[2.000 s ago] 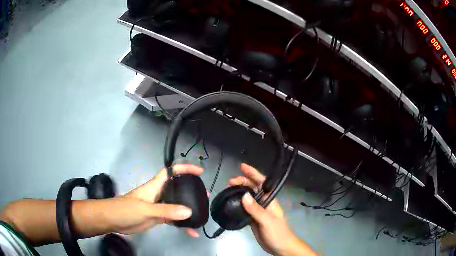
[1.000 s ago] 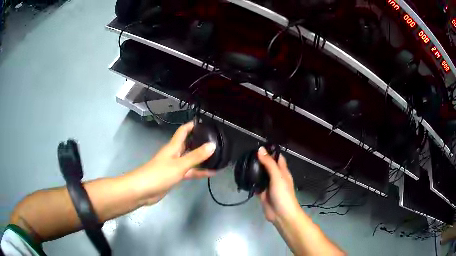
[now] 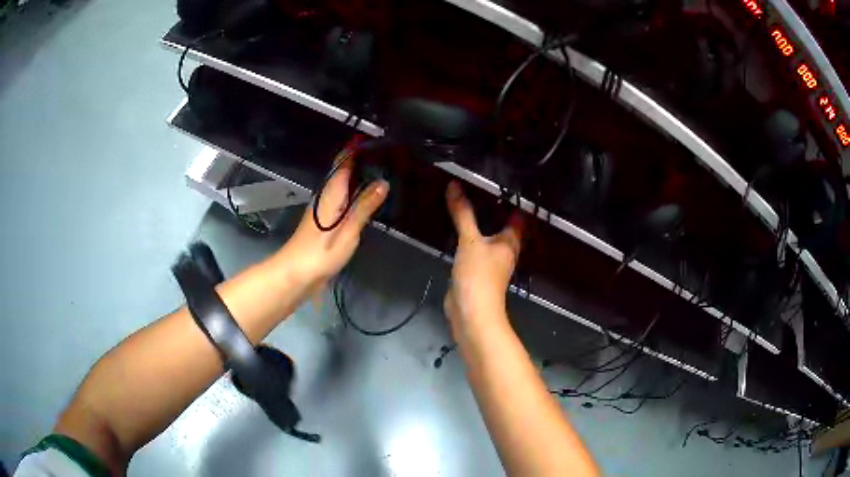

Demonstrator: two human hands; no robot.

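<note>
My left hand (image 3: 331, 228) reaches into a lower tier of the dark rack (image 3: 578, 312), fingers curled at a black ear cup (image 3: 380, 184) of a headset. The rest of this headset is lost in the dark shelf. My right hand (image 3: 480, 256) reaches into the same tier, thumb and fingers spread. Darkness hides what its fingertips touch. A thin black cable (image 3: 322, 210) loops over my left hand, and another loop hangs below the shelf edge. A second headset (image 3: 233, 345) hangs on my left forearm, with one cup below the arm.
More headsets (image 3: 429, 119) lie on the tiers above. The shelves have pale metal edges (image 3: 652, 275). Cables (image 3: 606, 396) dangle below at the right. A red digital display (image 3: 806, 74) glows at the upper right. A white box-like part (image 3: 252, 186) stands under the rack's left end, above the grey-blue floor (image 3: 84, 205).
Both hands have moved forward and up from in front of the rack into its lower tier with the headset. The forearm headset has swung and now shows its cup below the arm.
</note>
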